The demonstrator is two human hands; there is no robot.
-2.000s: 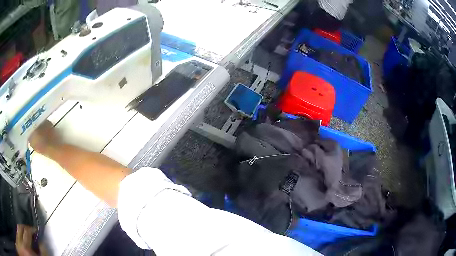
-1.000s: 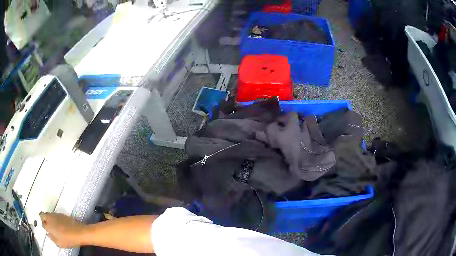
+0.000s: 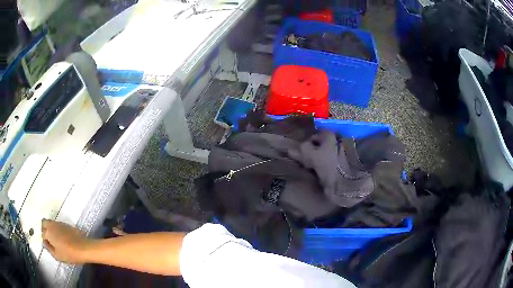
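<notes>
My right hand (image 3: 63, 242) is at the lower left, over the front edge of the white machine table (image 3: 48, 185). Its fingers are curled; I cannot tell whether something small is between them. The white sewing machine (image 3: 50, 107) with a blue stripe and dark panel stands at the left, cut off by the picture's edge. My left hand is not in view. A heap of dark grey garments (image 3: 343, 169) lies in a blue crate (image 3: 354, 239) at the centre right. One garment shows a pale zip line and a small dark printed patch.
A flat black rectangle (image 3: 121, 122) lies on the table beside the machine. A small blue tray (image 3: 235, 111) sits on the frame. A red stool (image 3: 298, 90) stands before another blue crate (image 3: 351, 79). Dark cloth lies at the lower right, near a white tub (image 3: 486, 121) at the right.
The view has swung right and down, so the machine sits further left. My right hand has moved from beside the machine head to the table's front edge. My left hand has left the view.
</notes>
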